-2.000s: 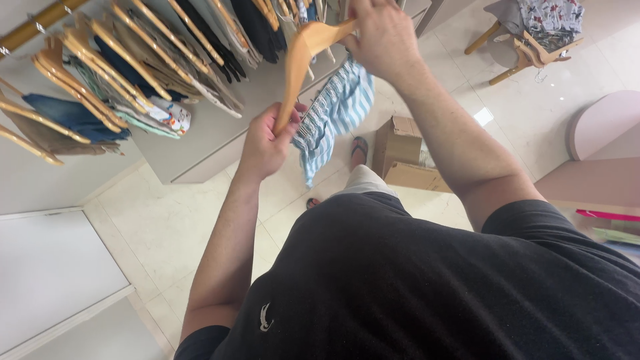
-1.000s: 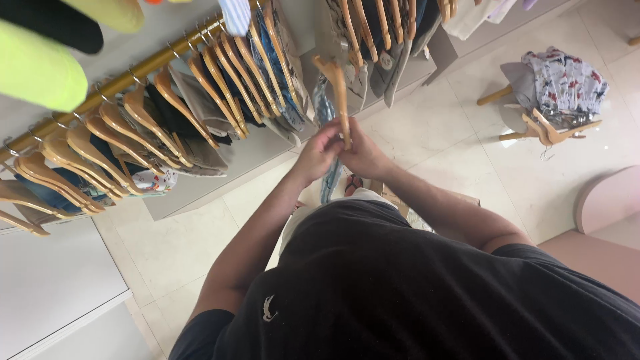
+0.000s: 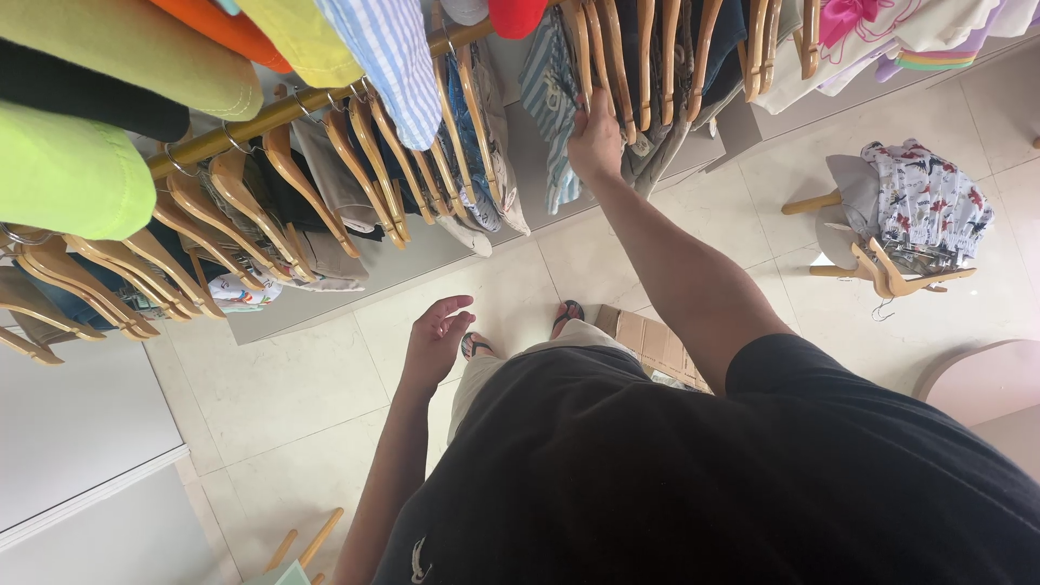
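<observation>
At the top centre my right hand (image 3: 597, 140) grips the lower end of a wooden hanger (image 3: 581, 57) on the rack. Blue-and-white striped shorts (image 3: 556, 122) hang from this hanger, just left of my fingers. My left hand (image 3: 436, 337) is in the air over the floor, fingers apart and slightly curled, holding nothing. Along the brass-coloured rail (image 3: 231, 132) hang several wooden hangers with trousers and shorts, close together on both sides of the striped pair.
Brightly coloured garments (image 3: 65, 162) hang nearer the camera at upper left. At right, patterned shorts (image 3: 930, 199) and wooden hangers (image 3: 881, 268) lie on a small stool. A cardboard box (image 3: 658, 345) stands on the floor by my feet. A pink rounded surface (image 3: 987, 382) is at lower right.
The hanger with the striped shorts, held in both hands earlier, is now at the rack with my right hand on it. My left hand has let go and moved away. The view has shifted.
</observation>
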